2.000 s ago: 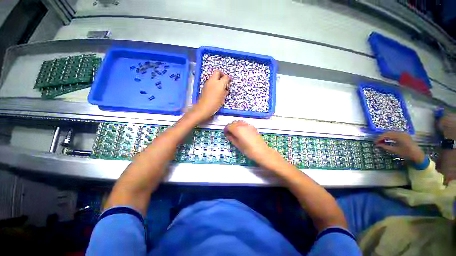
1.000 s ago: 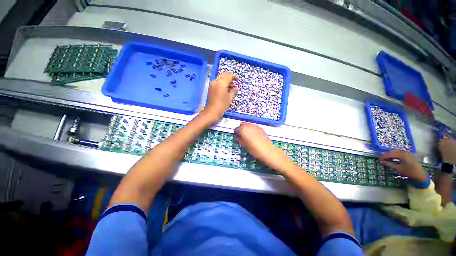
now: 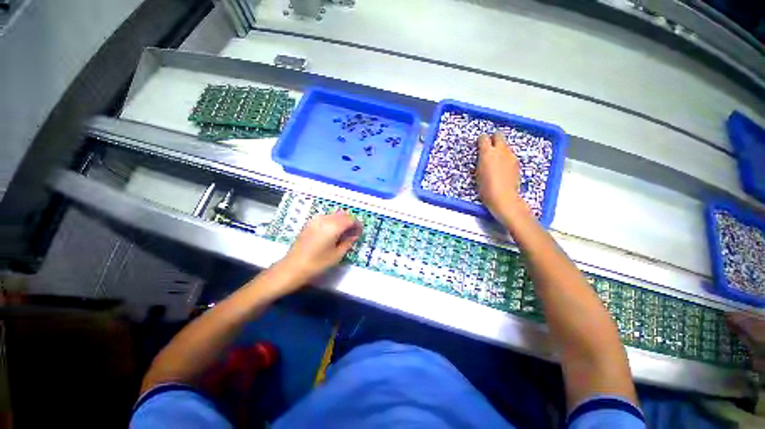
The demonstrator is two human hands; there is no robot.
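A row of green circuit board panels [image 3: 444, 260] lies in the metal-edged rail. My left hand [image 3: 325, 243] is over the left part of the row, fingertips bent down close to the boards; whether it holds a component cannot be seen. My right hand [image 3: 500, 172] is in the blue tray full of small silvery components [image 3: 453, 142], its fingertips pinched together at the heap; anything between them is hidden. To the left of it, a blue tray [image 3: 314, 151] holds scattered small dark pieces [image 3: 369, 128].
Spare green boards [image 3: 243, 109] lie stacked on the ledge at the left. Another filled blue tray [image 3: 742, 251] and part of a further blue tray [image 3: 751, 151] are at the right edge. Another person's hand [image 3: 746, 327] shows at the right end of the row.
My left hand has moved from the full tray to the left part of the board row. My right hand has gone from the boards into the full tray. The view has shifted left.
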